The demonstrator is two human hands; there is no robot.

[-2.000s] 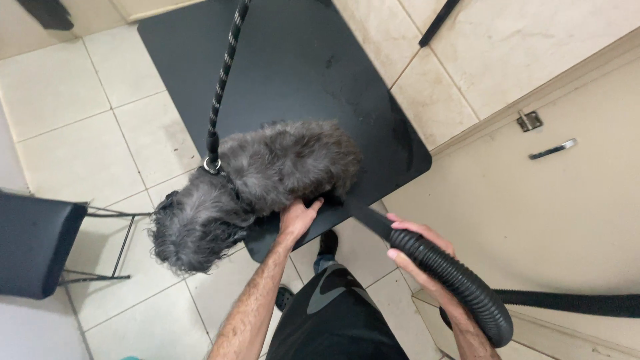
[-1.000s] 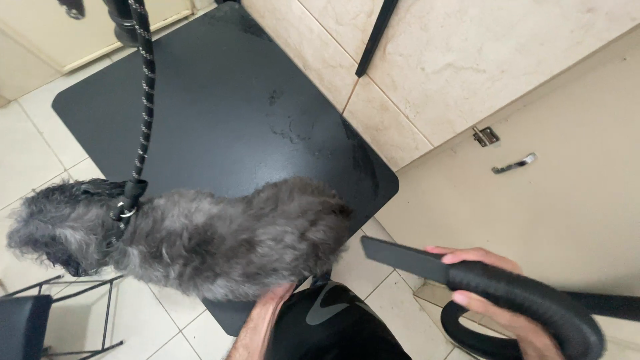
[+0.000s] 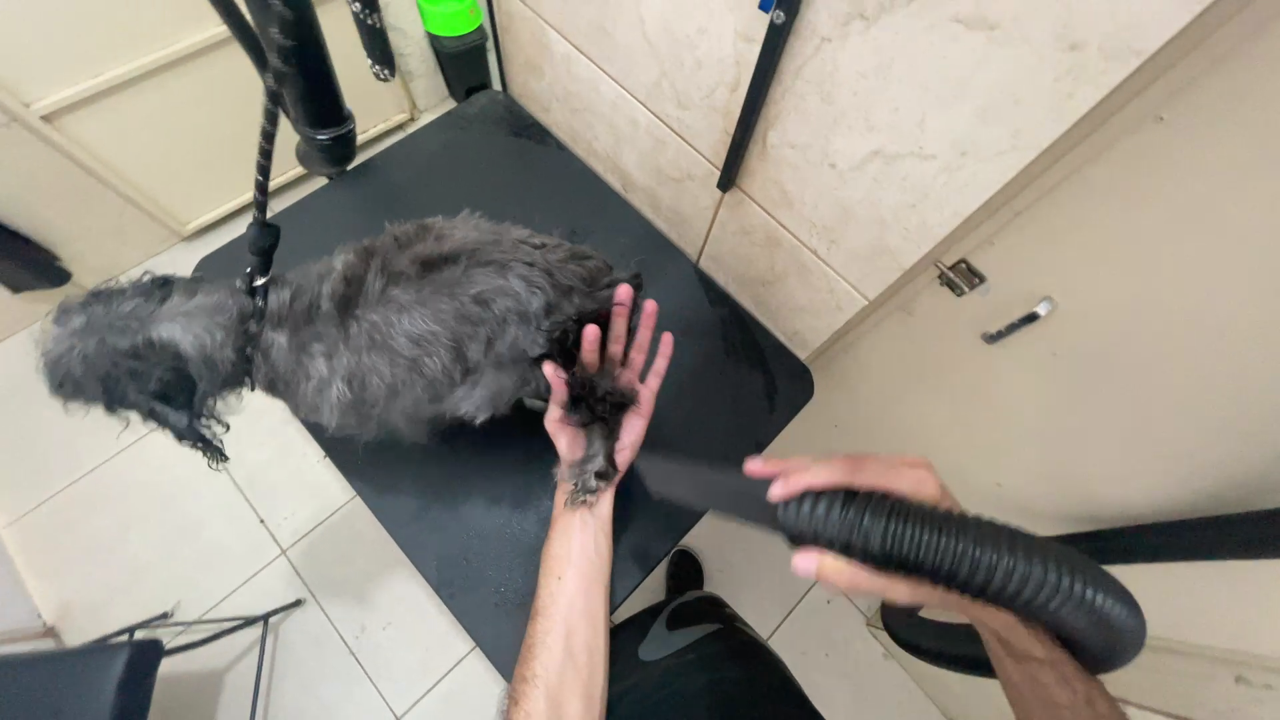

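A grey, curly-haired dog (image 3: 420, 320) stands on a black grooming table (image 3: 480, 560), its head past the table's left edge. A black braided grooming loop (image 3: 262, 240) runs up from its neck. My left hand (image 3: 610, 400) is palm up behind the dog, fingers spread, with the dog's dark, furry hind leg and paw lying across the palm. My right hand (image 3: 870, 520) is closed around a black ribbed dryer hose (image 3: 950, 550). The hose's flat nozzle (image 3: 710, 490) is blurred and points at the paw and my left wrist.
A black grooming arm (image 3: 305, 90) rises at the table's far left corner, near a green-topped black object (image 3: 455, 40). A tiled wall (image 3: 620, 130) borders the table's far right side. A beige door (image 3: 1100, 350) with a metal latch is at right. A black chair (image 3: 80, 680) stands lower left.
My left hand, before partly hidden at the dog's underside, now shows palm up under the hind leg. The nozzle has come closer to the dog than a second ago. The view has shifted.
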